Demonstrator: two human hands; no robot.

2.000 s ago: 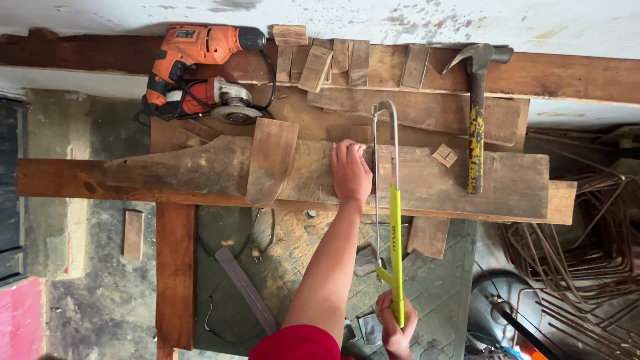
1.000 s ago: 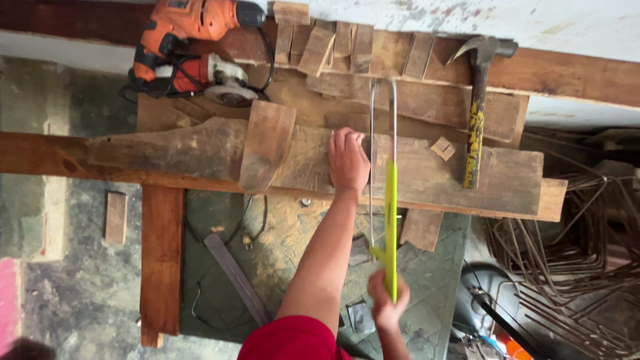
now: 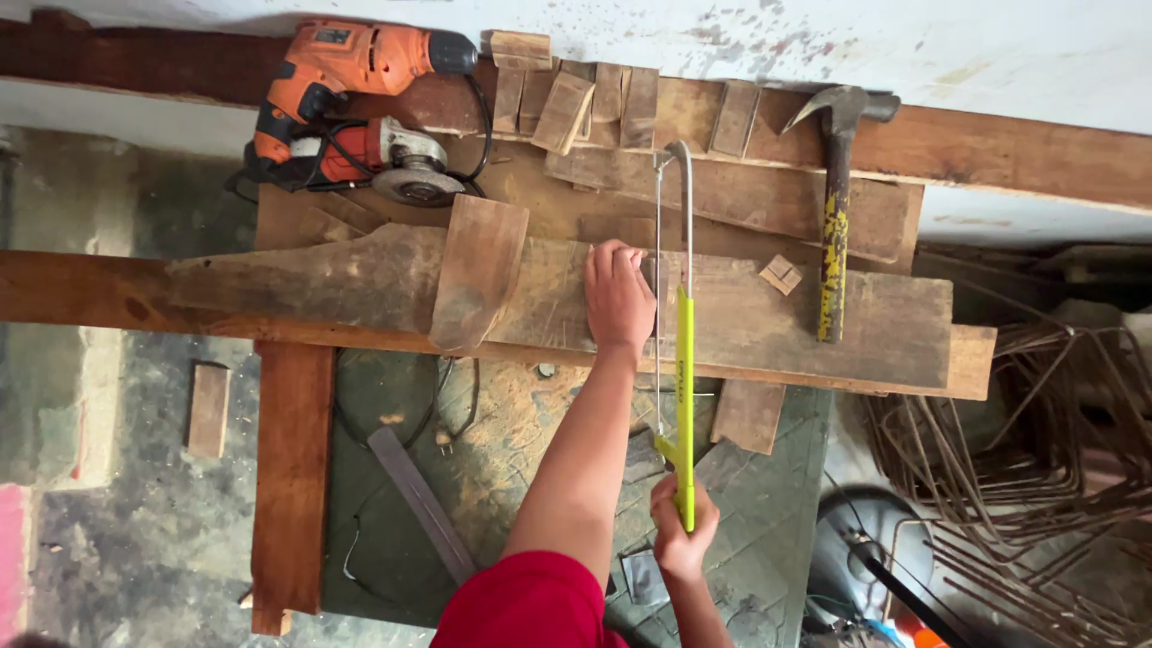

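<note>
My right hand [image 3: 684, 529] grips the lower end of a hacksaw [image 3: 686, 378] with a yellow-green frame. Its thin blade crosses a long wooden board [image 3: 558, 297], just right of my left hand [image 3: 621, 295]. That hand lies over the board with its fingers bent over a small dark piece, mostly hidden; its grip is unclear. A rounded wood piece [image 3: 480, 270] lies across the board to the left. A claw hammer [image 3: 835, 216] with a worn yellow handle and a small square wood piece [image 3: 780, 274] rest on the right part.
An orange power drill [image 3: 360, 67] and an angle grinder [image 3: 409, 162] lie at the back left. Several wood offcuts [image 3: 562, 108] line the rear beam [image 3: 1008, 148]. Bent metal rods [image 3: 954, 468] are piled at right. A grey strip [image 3: 423, 504] lies below, near a black cord.
The hacksaw and my right hand have shifted slightly along the line of the blade. My left hand stays at the same place on the board.
</note>
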